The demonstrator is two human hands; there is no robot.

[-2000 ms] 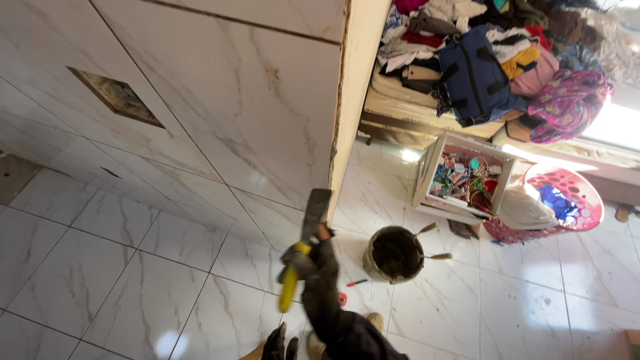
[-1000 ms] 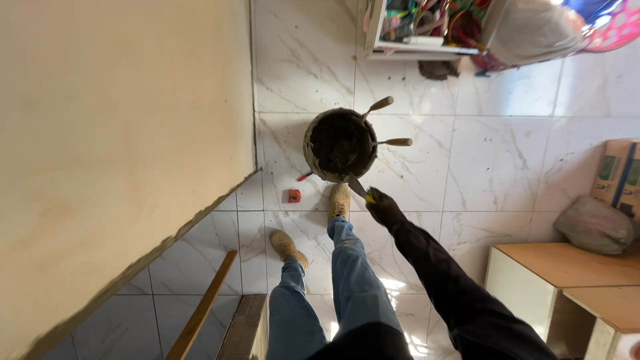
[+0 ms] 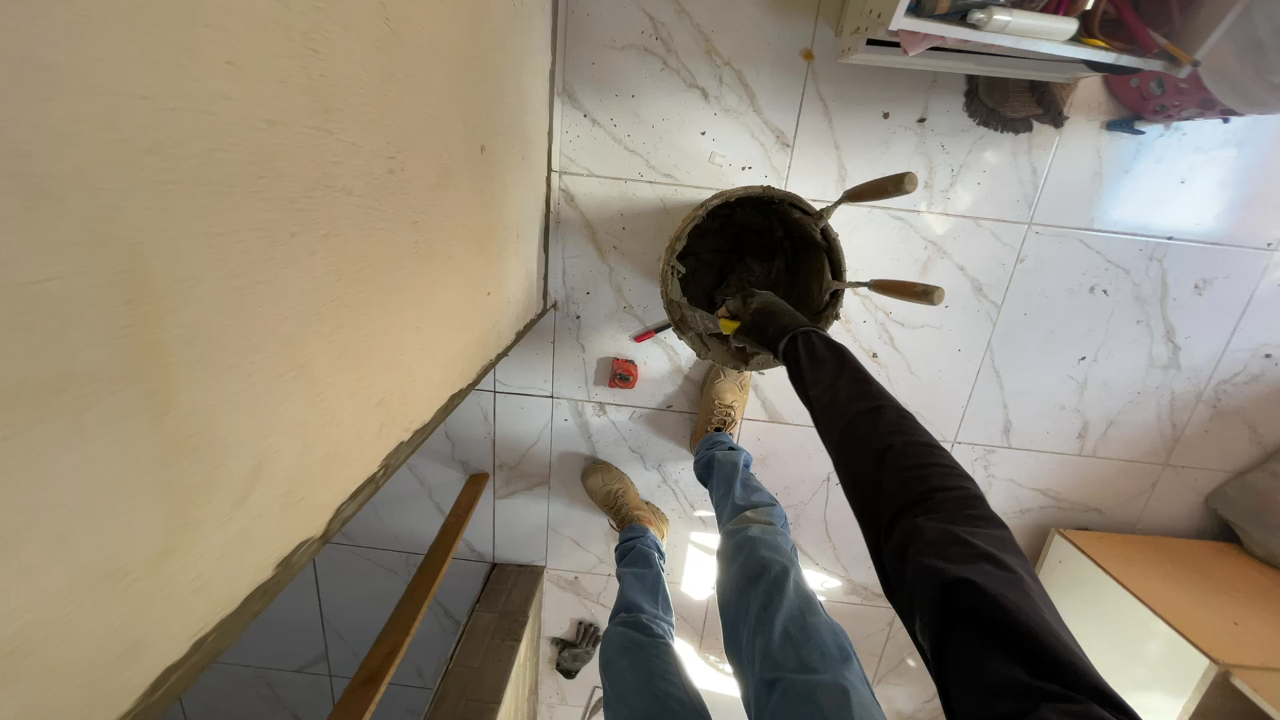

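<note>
My right hand [image 3: 768, 322], in a dark glove, is shut on a putty knife with a yellow handle [image 3: 729, 326], its blade over the near left rim of a mortar-caked bucket [image 3: 690, 335]. Dark mortar [image 3: 750, 250] lies inside the bucket. Two trowels with wooden handles [image 3: 880, 187] rest on the bucket's right rim, their handles pointing outward. A red tape measure [image 3: 623, 373] and a red and black marker or pencil [image 3: 652, 331] lie on the floor beside the bucket. My left hand is outside the view.
A plastered wall [image 3: 300, 200] fills the left side. Below it are a wooden strip [image 3: 415, 590] and a tiled ledge [image 3: 490, 640]. A loose glove [image 3: 576, 649] lies by my boots [image 3: 722, 405]. A white drawer [image 3: 970, 45] stands at top right, a wooden cabinet [image 3: 1150, 600] at lower right.
My right hand has moved with the putty knife from beside the near edge of the bucket to its mouth. The view swung from the tiled wall down to the floor.
</note>
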